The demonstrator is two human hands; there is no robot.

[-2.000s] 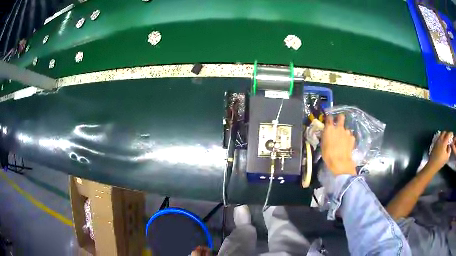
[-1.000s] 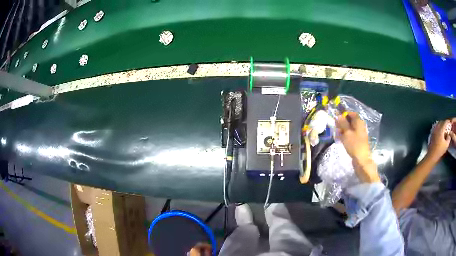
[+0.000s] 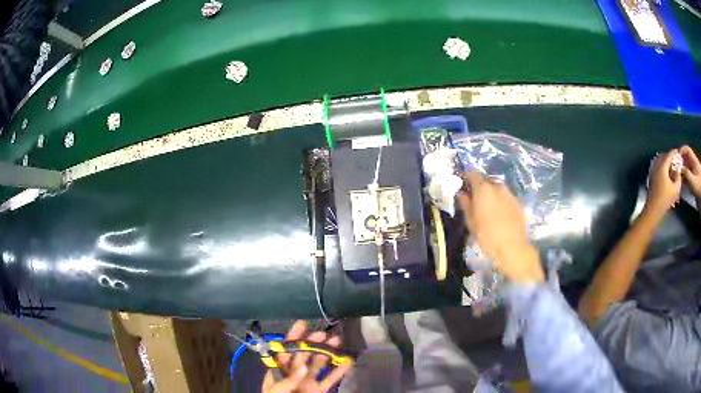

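My left hand is low in the view, palm up, holding pliers with yellow-and-black handles; the dark jaws point left. My right hand reaches over the bench right of the solder feeder, its fingertips at a white cloth-like item; whether they grip it is unclear. A crinkled clear plastic bag lies beside and behind this hand. The solder spool with green flanges sits behind the feeder.
A pale ring stands right of the feeder. The iron stand is on its left. White parts lie on the green belt. Another person's hands are at the right. A cardboard box and a blue-rimmed stool are below.
The pliers, whose yellow handles showed near my right hand, are now in my left hand, which has come up into view. My right hand has moved left to the white item. The view has shifted.
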